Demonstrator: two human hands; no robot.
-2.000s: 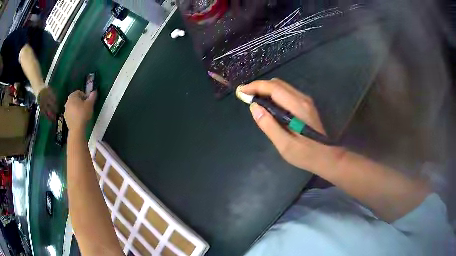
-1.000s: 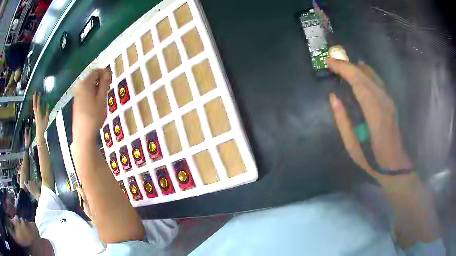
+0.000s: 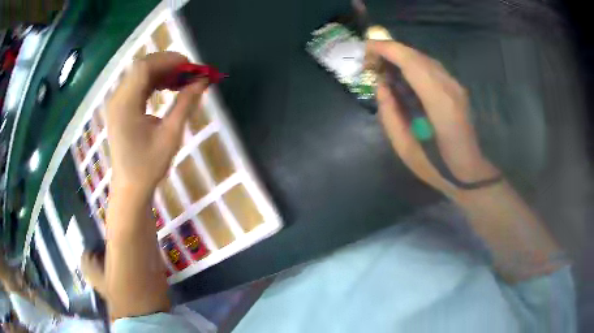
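Note:
My left hand (image 3: 146, 120) is shut on a small red part (image 3: 198, 73), held between thumb and fingers above the white parts tray (image 3: 277, 224). The tray has tan pockets, some holding red parts. My right hand (image 3: 423, 107) is shut on the soldering iron (image 3: 422, 129), a black pen-like handle with a green band and cream collar. Its tip is blurred near the top edge. The phone board (image 3: 345, 57), green with a silver shield, lies on the dark mat, partly behind my right fingers.
The green conveyor (image 3: 49, 97) curves along the left, with small dark units (image 3: 68, 67) on it. The pale metal edge (image 3: 88, 107) runs between it and the tray. Part of another person's hand (image 3: 93, 268) shows at the lower left. The dark bench mat (image 3: 312, 156) extends under the work.
My left hand has come from the conveyor to the tray and now holds a red part. The phone board has appeared on the mat. My right hand still holds the iron, now beside the board.

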